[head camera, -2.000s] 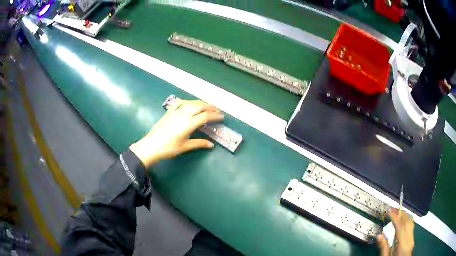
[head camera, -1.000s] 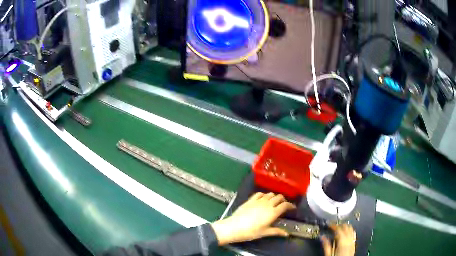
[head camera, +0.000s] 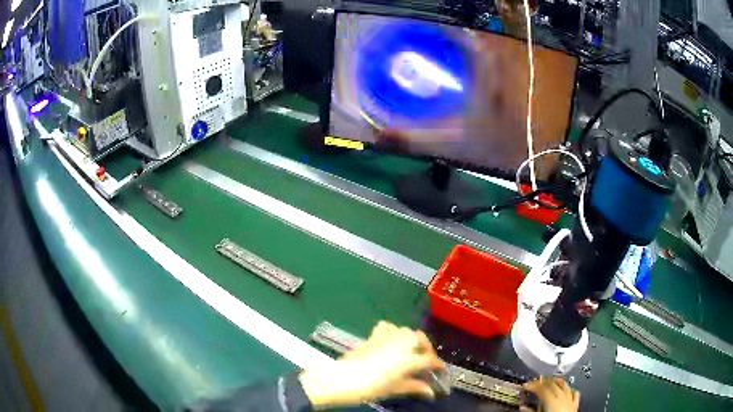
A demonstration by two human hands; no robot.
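Observation:
A fixture strip (head camera: 486, 385) lies on the black pad (head camera: 596, 364) under the video microscope (head camera: 599, 257) and its white ring light (head camera: 554, 348). My left hand (head camera: 374, 368) is blurred, its fingers bent down at the strip's left end. A small grey shape shows at its fingertips; I cannot tell what it is. My right hand (head camera: 554, 396), cut off by the bottom edge, has its fingers on the strip's right end. No tweezers can be made out. The monitor (head camera: 514, 105) shows a smeared blue disc with a bright centre.
A red parts bin (head camera: 476, 291) with small parts stands left of the microscope. Another strip (head camera: 336, 336) lies partly behind my left hand. More strips lie on the green belt at left (head camera: 259, 264) and right (head camera: 640, 334). Cables loop beside the microscope. A line machine (head camera: 205, 72) stands far left.
Since one second ago, my left fingers have bent more at the strip's left end. Two belt strips that lay end to end now have a gap. The monitor picture has shifted and blurred.

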